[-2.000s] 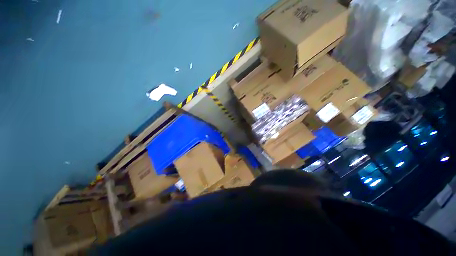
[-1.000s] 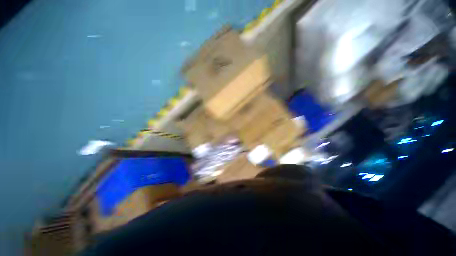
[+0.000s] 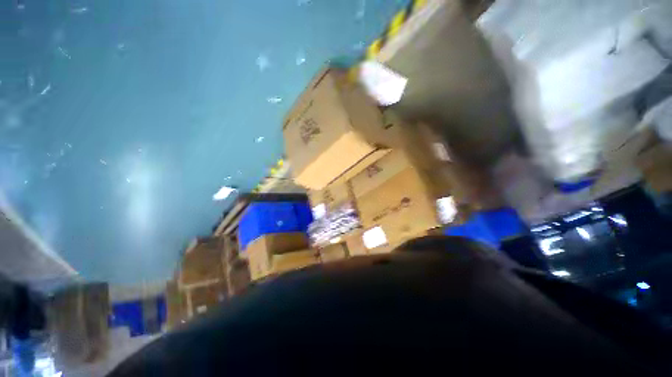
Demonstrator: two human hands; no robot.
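Neither of my hands is in view. A large dark curved shape [image 3: 354, 324] fills the lower middle and hides what lies behind it. Nearest beyond it are plain brown cartons with black print; the upper carton [image 3: 324, 136] sits tilted in the picture on other cartons [image 3: 398, 195]. A shiny, crumpled patch [image 3: 334, 225], perhaps clear film, lies beside them. A blue crate [image 3: 274, 221] stands left of it, with an open-looking carton [image 3: 276, 254] in front. The picture is blurred.
White sheets or film [image 3: 582, 81] are piled at the upper right. Yellow-black tape [image 3: 396, 28] edges the blue-green floor [image 3: 140, 110], which has white scraps on it. More cartons [image 3: 77, 320] and a blue crate [image 3: 138, 315] stand at the lower left. Dark, shiny items [image 3: 582, 239] lie right.
The camera view has swung. The white pile shows larger at the upper right, and more cartons and a second blue crate have come in at the lower left. No hand has appeared.
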